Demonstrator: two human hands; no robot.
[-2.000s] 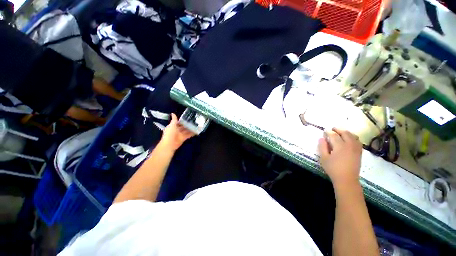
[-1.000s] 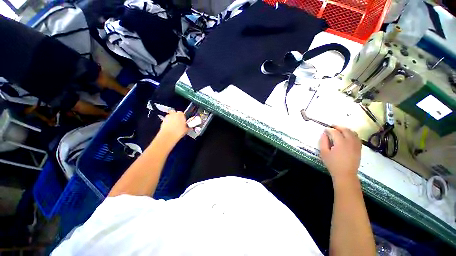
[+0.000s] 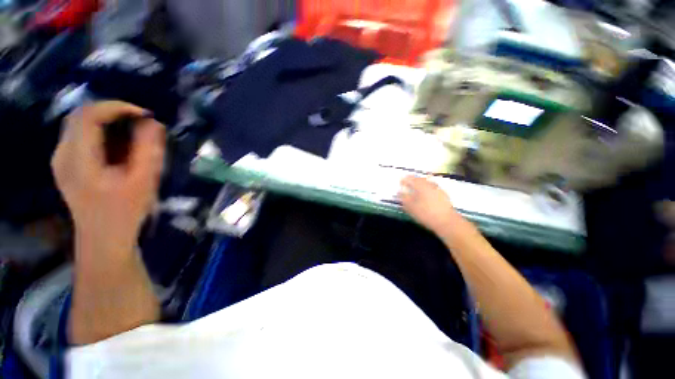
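Observation:
The frame is motion-blurred. My left hand is raised at the far left, left of the table, with fingers curled around a dark patch; whether that is an object or a gap cannot be told. My right hand rests at the table's front edge, fingers on the white top; any thin item under it is too blurred to tell. Dark cut panels lie on the table's left part, with a dark-and-white strip on them. The sewing machine stands behind and right of my right hand.
A small drawer with pale contents is below the table's left end. The green table edge runs across in front of me. A red basket is behind the panels. A white tape roll is at the table's right. Blurred cloth heaps are at left.
The view has swung right. My left hand has left the drawer and moved up and left, away from the table. My right hand is still at the table's front edge.

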